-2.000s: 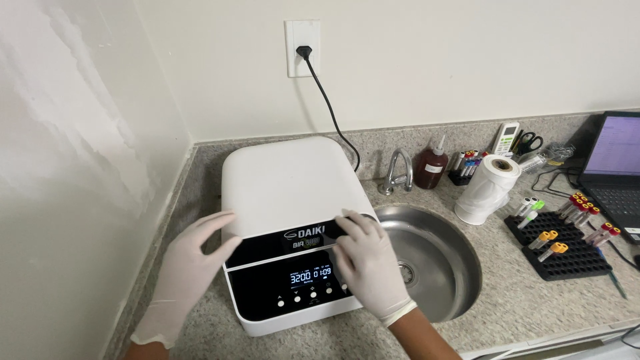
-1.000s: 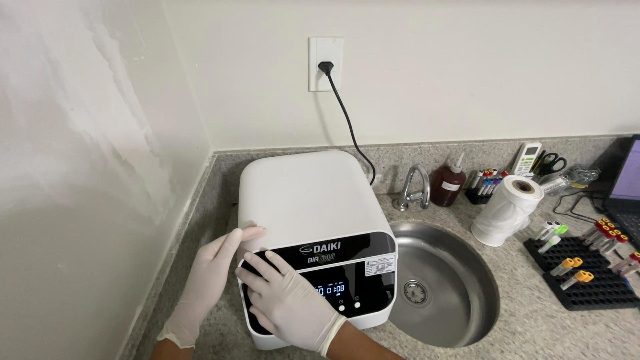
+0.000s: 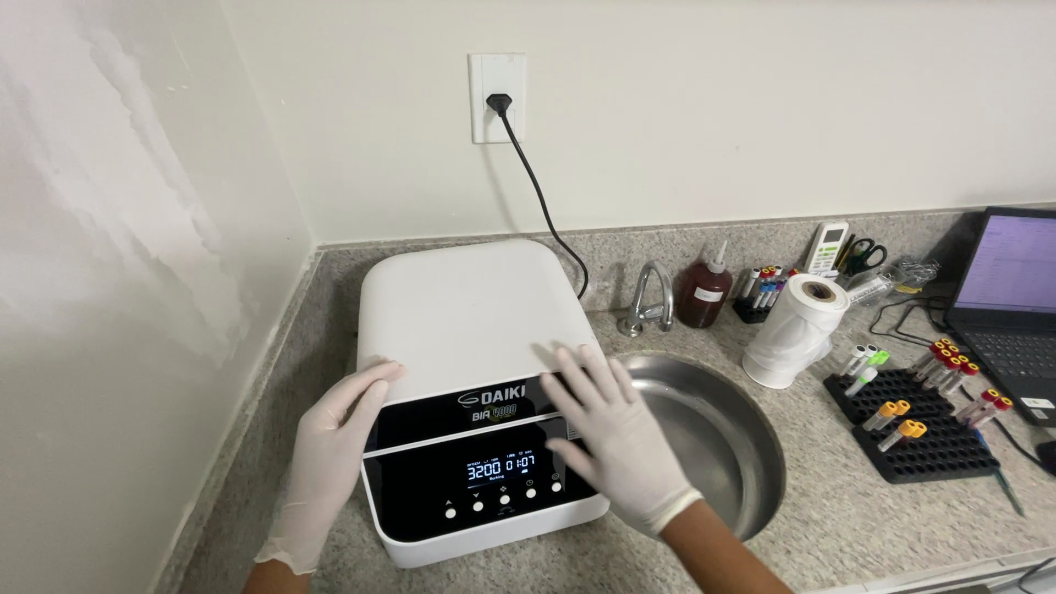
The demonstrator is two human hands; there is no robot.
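A white Daiki benchtop centrifuge (image 3: 474, 322) stands on the granite counter with its lid down. Its black front panel (image 3: 421, 478) has a lit display and a row of white buttons. My left hand (image 3: 330, 454), in a pale glove, rests at the left front edge of the lid, thumb and fingers near each other, nothing held. Gloved as well, my right hand (image 3: 615, 429) is spread at the right side of the panel, its fingertips over the lid's right front edge; whether they touch it I cannot tell.
Right of the centrifuge are a steel sink (image 3: 701, 445), a faucet (image 3: 648, 297), a dark red bottle (image 3: 705, 293) and a white plastic roll (image 3: 796, 330). Farther right stand black racks (image 3: 932, 454) with capped tubes and a laptop (image 3: 1011, 289). A black power cord (image 3: 536, 186) runs to a wall outlet.
My right hand has moved from the left part of the panel to its right side, uncovering the buttons. My left hand stays by the lid's left front edge.
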